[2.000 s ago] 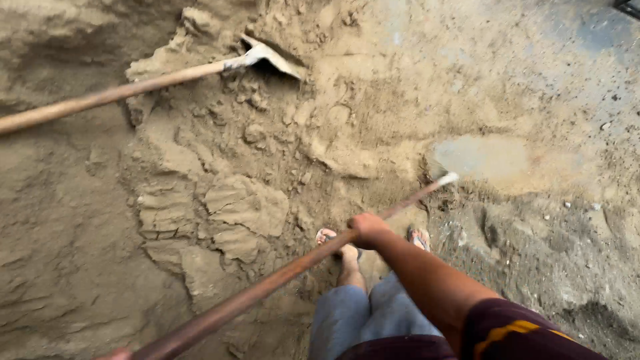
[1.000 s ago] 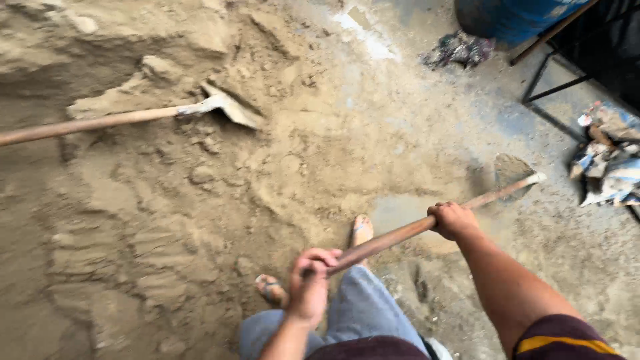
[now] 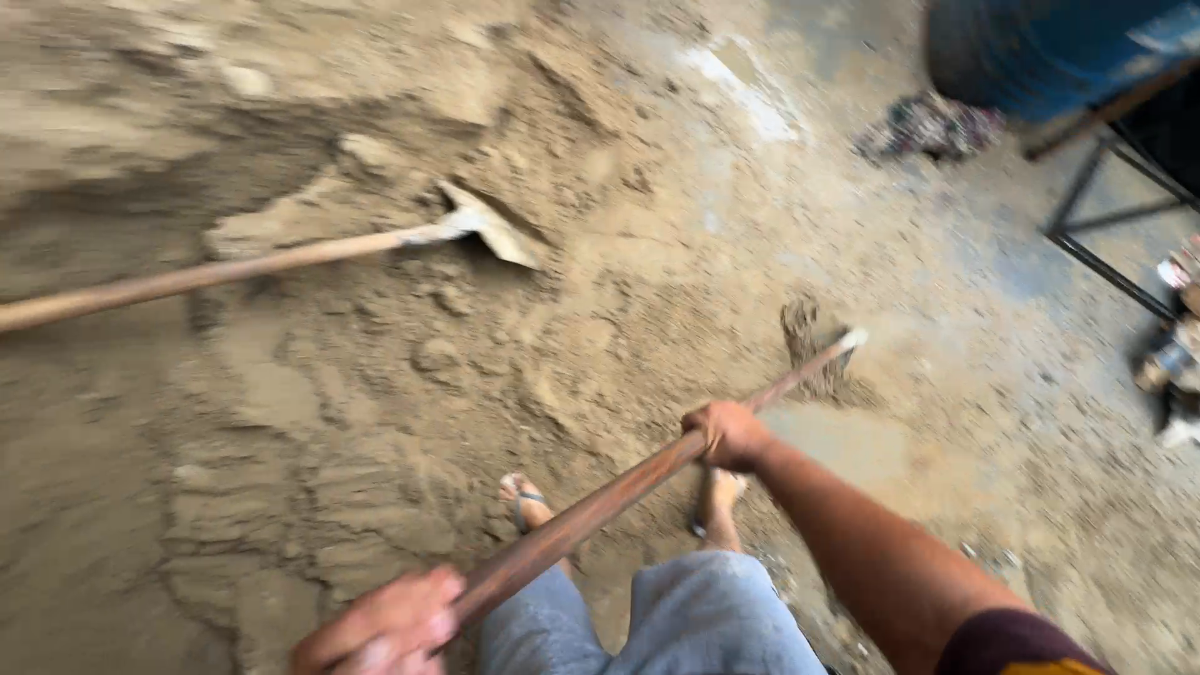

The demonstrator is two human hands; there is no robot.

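My right hand [image 3: 729, 436] grips the middle of a long wooden tool handle [image 3: 581, 516]. Around its near end, at the bottom, my left hand [image 3: 384, 623] is closed, somewhat blurred. The handle runs up and right to a pale metal socket [image 3: 853, 338] by a clump of wet sand [image 3: 808, 347]; the tool's blade is mostly hidden there. To the upper left, a second tool, a shovel with a wooden handle [image 3: 206, 274], lies with its metal blade [image 3: 492, 228] on the sand, touched by neither hand.
Heaped damp sand [image 3: 281, 394] covers the left side. My sandalled feet [image 3: 527, 502] stand on sandy ground. A shallow puddle [image 3: 844, 441] lies right of my right hand. Farther right are a blue drum [image 3: 1059, 56], a crumpled cloth or bag [image 3: 928, 127], a black metal frame [image 3: 1111, 272] and scattered scraps [image 3: 1172, 366].
The tool's far end has moved left, closer to the sand, since one second ago. Both hands stay on the handle. The other shovel has not moved on the sand. The view has shifted.
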